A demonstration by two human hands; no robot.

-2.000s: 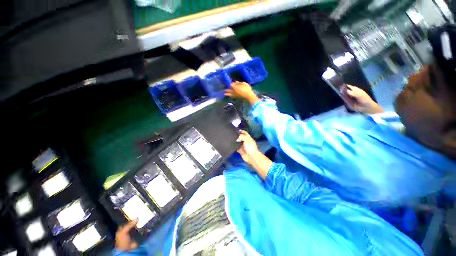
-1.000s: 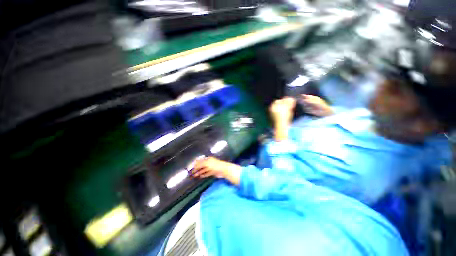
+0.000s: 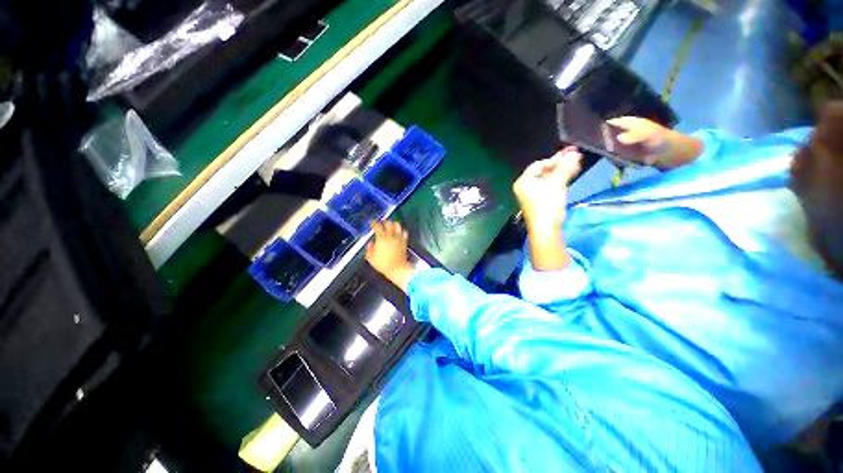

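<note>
My right hand (image 3: 390,255) is over the upper right end of the black work tray (image 3: 344,403), its fingertips at the near edge of the blue parts bins (image 3: 357,209). Whether it holds anything is too small to tell. My left hand is not in view. Three phones lie in the tray with glossy dark faces: one at the left (image 3: 302,390), one in the middle (image 3: 344,341) and one at the right (image 3: 374,308). The bins stand in a slanted row behind the tray, with dark contents.
A neighbour in blue at the right holds a dark phone (image 3: 584,127); their other hand is raised. A clear bag (image 3: 462,200) lies right of the bins, a yellow pad (image 3: 269,443) left of the tray. A pale-edged shelf (image 3: 277,134) carries crumpled plastic. Black foam trays stand at far left.
My right hand has moved from over the phones up to the bins. My left hand, at the tray two seconds ago, is gone. The tray earlier showed pale open phones; now dark faces show. The view has turned.
</note>
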